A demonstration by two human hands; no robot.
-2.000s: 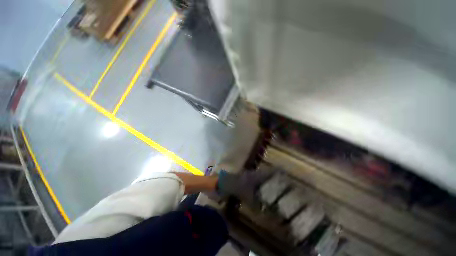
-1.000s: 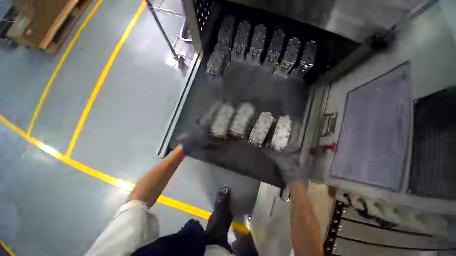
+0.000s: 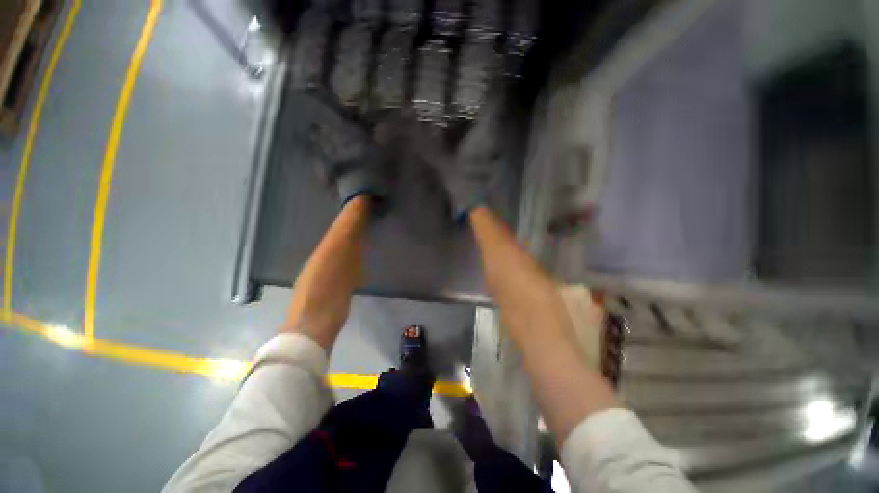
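Several grey ribbed metal blocks (image 3: 393, 65) stand in rows at the back of a flat dark plate (image 3: 405, 255). My left hand (image 3: 347, 159) wears a grey glove and lies at the near side of the front row, towards its left end. My right hand (image 3: 478, 168), also in a grey glove, is at the right part of the same row. Both hands are blurred and their fingers are not clear. I cannot tell whether they grip the blocks or only touch them.
A cream machine panel (image 3: 675, 144) with a pale window and a dark one is at the right. A slatted metal bed (image 3: 713, 385) lies below it. Grey floor with yellow lines (image 3: 108, 173) is at the left. My foot (image 3: 412, 342) shows below the plate.
Both hands have moved forward over the plate, and the near row of blocks is now close to the rows at the back. The view has shifted and turned.
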